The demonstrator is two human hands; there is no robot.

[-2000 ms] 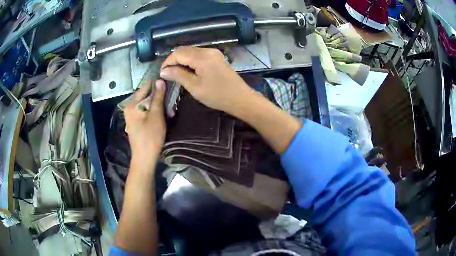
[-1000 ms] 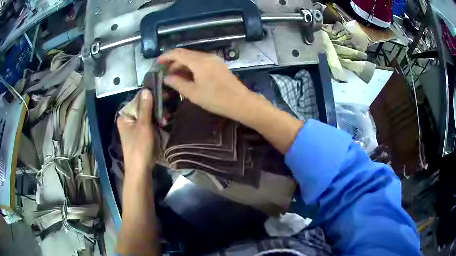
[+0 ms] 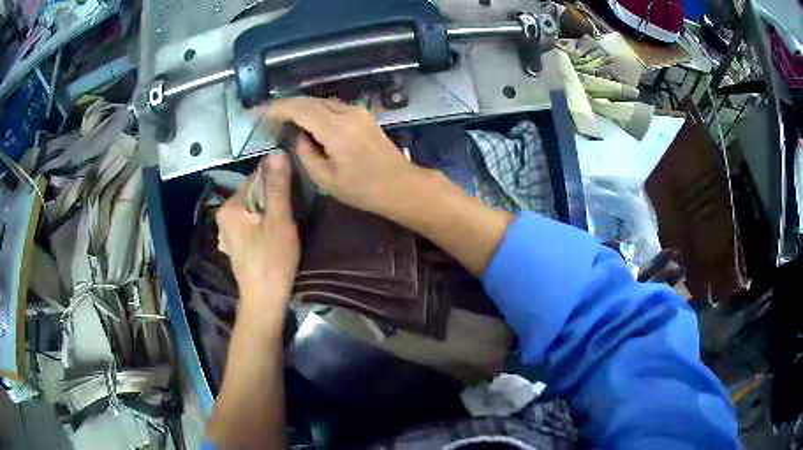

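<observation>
A stack of brown plies (image 3: pixel 370 255) with pale edges lies fanned over the dark tray (image 3: pixel 574 176). A beige cut piece (image 3: pixel 458 344) shows beneath it. My left hand (image 3: pixel 264 224) grips the upper left edge of the plies between thumb and fingers. My right hand (image 3: pixel 352 154) is just above and right of it, its fingers bent at the same edge. The fingertips are blurred, and the cloth between the hands is mostly hidden, so I cannot tell whether the right hand holds a ply.
The metal bed plate (image 3: pixel 189 119) with a blue-grey bracket (image 3: pixel 343 22) and cross rod lies beyond the hands. Checked cloth (image 3: pixel 519 167) is at the tray's right. Tied bundles (image 3: pixel 106 290) lie left. A clear plastic bag (image 3: pixel 621 215) and brown board (image 3: pixel 696 211) are right.
The dark folded plies raised between my hands a second ago are now lower and mostly hidden. My right hand has shifted slightly. The view has moved a little.
</observation>
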